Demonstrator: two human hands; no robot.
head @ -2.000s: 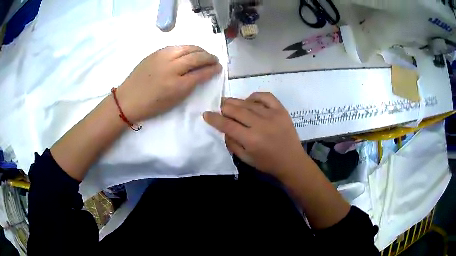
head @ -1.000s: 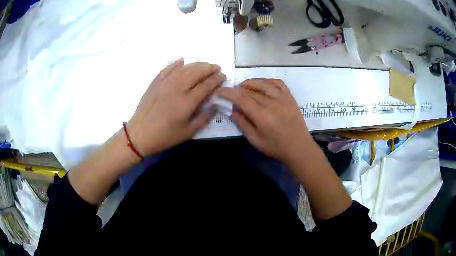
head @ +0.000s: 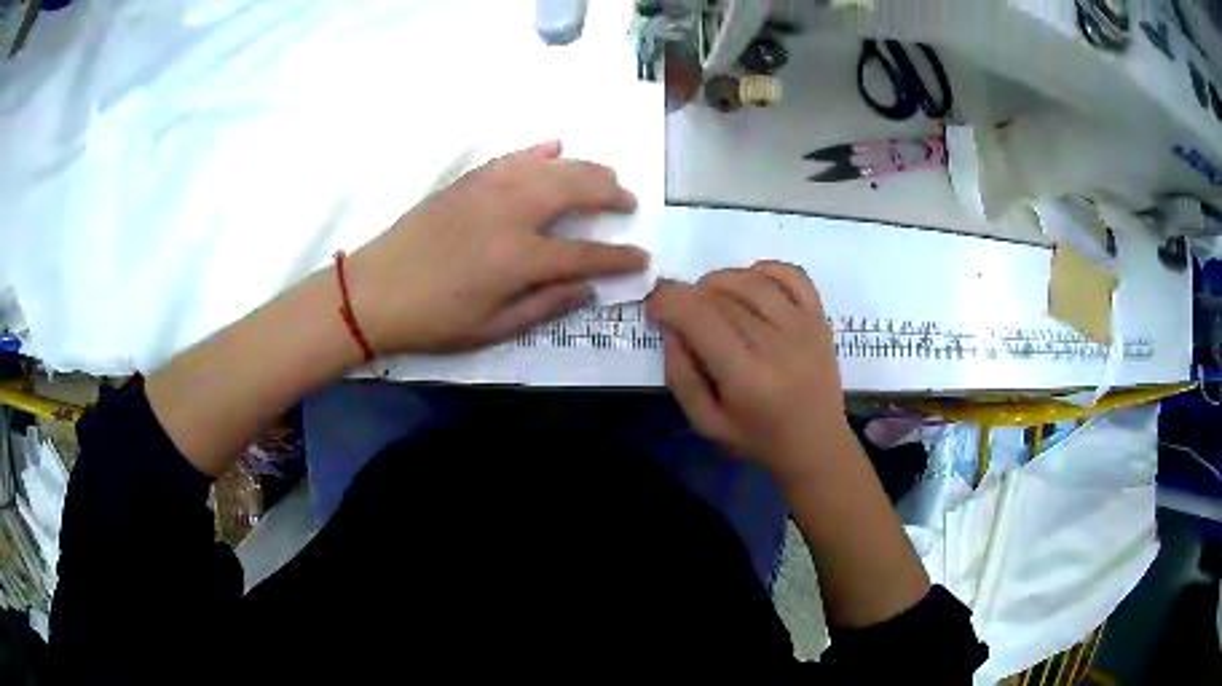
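A large white fabric panel (head: 268, 148) lies over the table's left side, its right edge running up to the presser foot area (head: 649, 38). My left hand (head: 496, 255) lies flat on the fabric near its lower right corner, fingers spread. My right hand (head: 757, 355) pinches the fabric's corner at the front, fingertips just right of my left fingers. The exact fold under my fingers is partly hidden.
Pink-handled snips (head: 878, 160) and black scissors (head: 905, 81) lie on the machine bed. A tan ticket (head: 1083, 291) lies at the right. A printed scale (head: 938, 338) runs along the front edge. White pieces (head: 1052, 536) hang over a yellow cart at lower right.
Over two seconds the fabric's front edge has moved up from my lap onto the table, uncovering the scale. Since one second ago my left hand has flattened and spread beside the corner.
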